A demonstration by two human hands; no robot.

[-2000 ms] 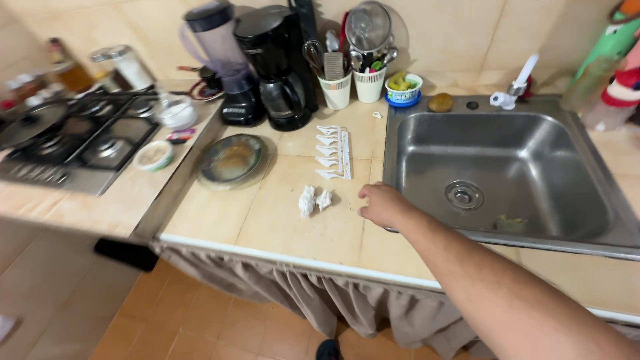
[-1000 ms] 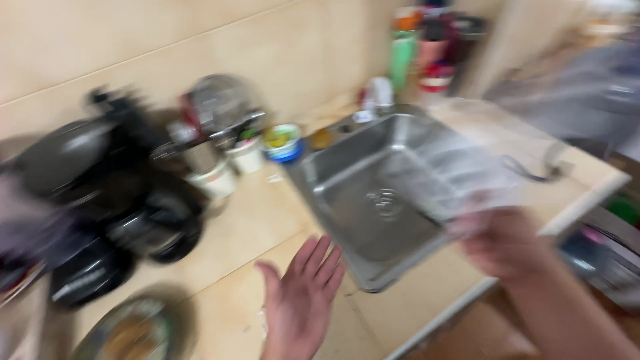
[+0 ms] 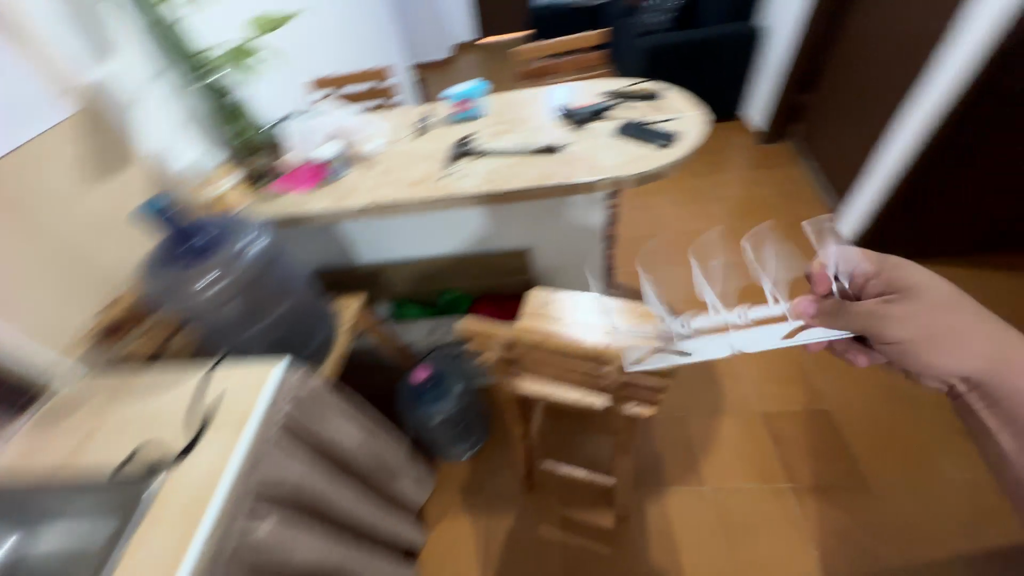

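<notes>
At the right of the head view, my right hand [image 3: 904, 312] grips one end of a white plastic rack with upright fins [image 3: 720, 340]. The thumb lies on top and the other fingers pass beneath it. The rack extends left from the hand, over the floor and in front of a wooden chair [image 3: 560, 384]. Motion blurs its fins. My left hand is out of view.
An oval-ended counter [image 3: 512, 172] holds a blue and white package, dark objects and a plastic bag. A large water jug [image 3: 232, 280] stands at left, another jug [image 3: 444, 400] on the floor. The sink [image 3: 72, 520] and curtained counter edge [image 3: 232, 472] are lower left.
The view has swung right, away from the stove and sink. The white finned rack, lying on the counter two seconds ago, is now in my right hand. My left hand has left the view.
</notes>
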